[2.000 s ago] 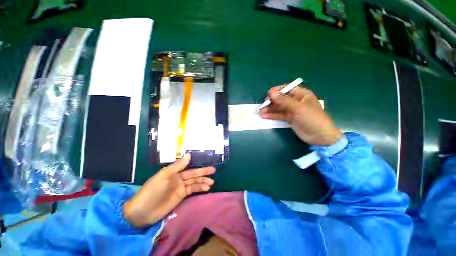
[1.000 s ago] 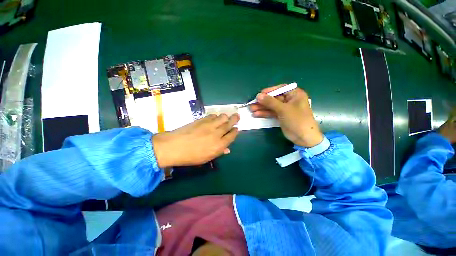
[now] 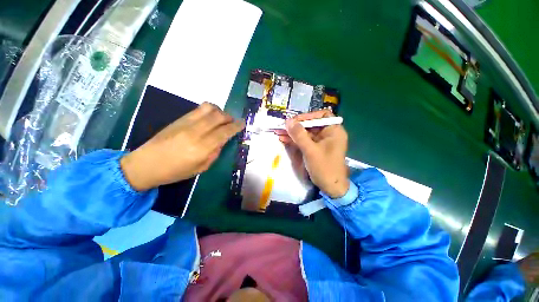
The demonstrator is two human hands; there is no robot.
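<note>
An open tablet assembly (image 3: 283, 171) lies in front of me, with silver shield cans (image 3: 301, 96) at its top end and an orange ribbon (image 3: 269, 183) down its bright silvery centre. My right hand (image 3: 319, 150) is over the tablet and grips white tweezers (image 3: 322, 122), tip pointing left near the tablet's upper left. My left hand (image 3: 188, 144) is at the tablet's left edge, fingertips together near the tweezer tip. Whether the fingertips hold a small piece cannot be told; glare hides the spot.
A white liner sheet with a black area (image 3: 204, 50) lies partly under my left hand. A crinkled plastic bag (image 3: 77, 100) is far left. A liner strip (image 3: 393, 180) shows beyond my right wrist. Other tablets (image 3: 443, 59) lie upper right, a black strip (image 3: 481, 212) and another person's sleeve (image 3: 499, 284) lower right.
The view has shifted and turned. My right hand with the tweezers has moved left from the liner strip onto the tablet. My left hand has moved off the strip to the tablet's left edge.
</note>
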